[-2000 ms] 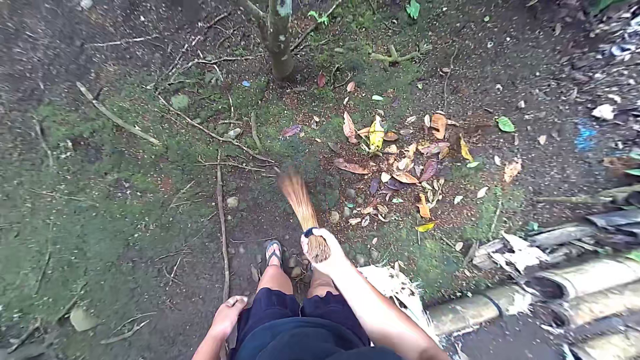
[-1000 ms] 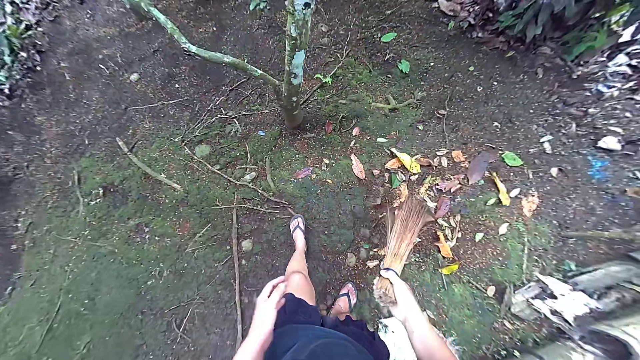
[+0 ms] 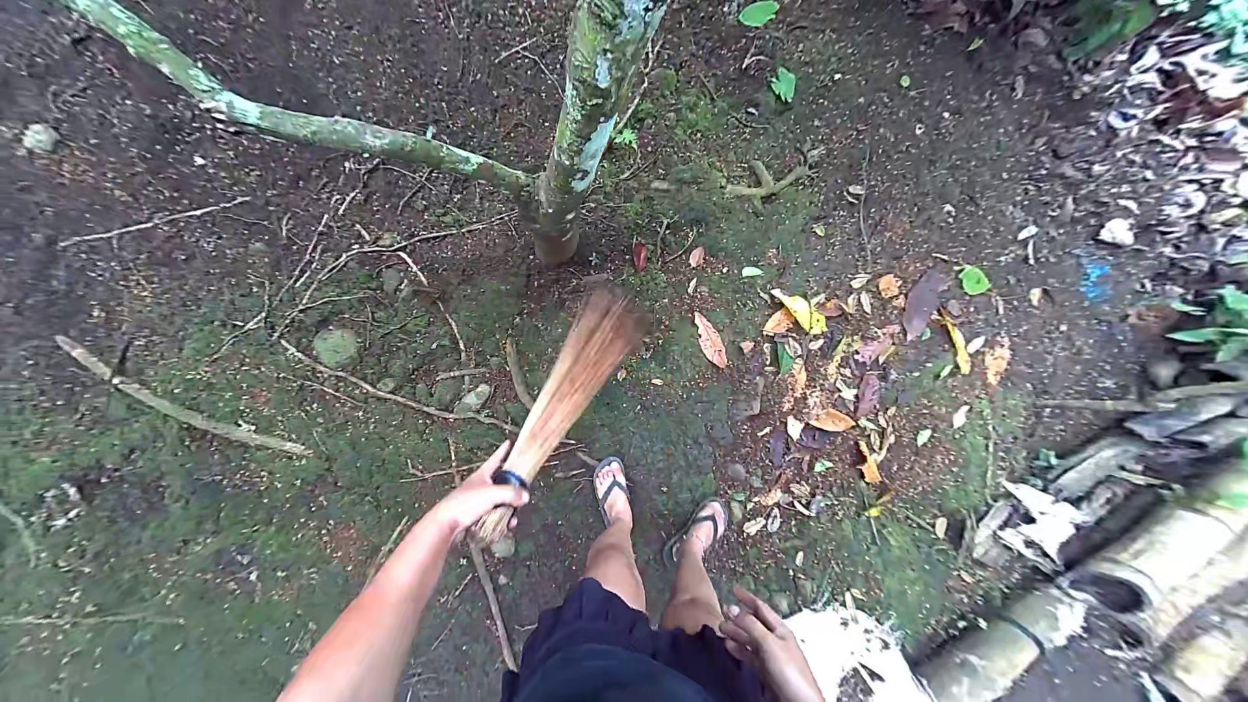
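Note:
My left hand (image 3: pixel 487 499) grips a stick broom (image 3: pixel 565 390) at its bound end, near a dark band. The broom's bristles fan out up and to the right, blurred at the tips, over mossy soil below the tree trunk (image 3: pixel 575 146). My right hand (image 3: pixel 765 643) hangs low beside my right thigh, fingers loosely apart and holding nothing. A loose heap of fallen leaves (image 3: pixel 832 420), yellow, orange, brown and purple, lies on the ground to the right of the broom. My feet in flip-flops stand below, between the broom and the leaves.
Bamboo poles (image 3: pixel 1160 556) and split wood lie at the lower right. A fallen stick (image 3: pixel 185 409) and several thin twigs lie at the left. A low branch (image 3: pixel 341 134) reaches left from the trunk. Pale litter (image 3: pixel 1180 127) covers the ground at the upper right.
The broom was in my right hand in both earlier frames; now my left hand holds it and my right hand is empty. The bristles have moved from the leaves toward the trunk.

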